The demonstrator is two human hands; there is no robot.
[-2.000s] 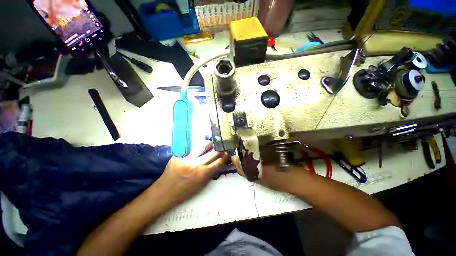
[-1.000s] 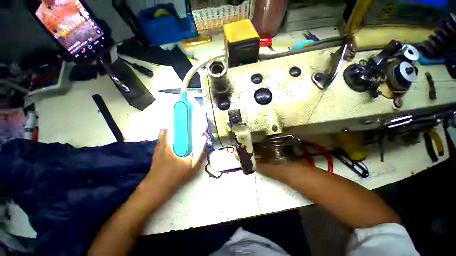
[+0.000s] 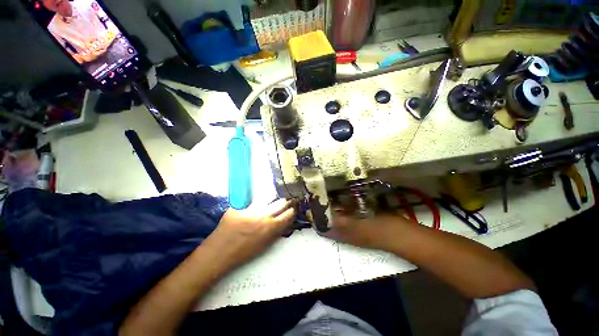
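A navy padded jacket (image 3: 118, 236) lies bunched on the table left of the sewing machine (image 3: 394, 141). My left hand (image 3: 256, 223) is at the needle area, its fingertips on the dark edge of the fabric (image 3: 301, 220). My right hand (image 3: 351, 226) is under the machine head, mostly hidden behind the worn cream lever and the tension spring; what its fingers do is not visible. The light-blue lamp (image 3: 240, 172) glows above my left hand and hides part of it. The needle and presser foot are hidden by the head.
A phone (image 3: 85, 39) with a lit screen stands at the upper left. A black strip (image 3: 145, 161) lies on the table (image 3: 98, 141). Red-looped scissors (image 3: 427, 207), a yellow-handled tool (image 3: 465, 193) and orange-black pliers (image 3: 575, 187) lie under the arm. A yellow-topped box (image 3: 312, 56) stands behind.
Since one second ago, my left hand has moved right to the needle area, and dark fabric now covers the bright spot there. The phone picture has changed. My right hand stays under the head.
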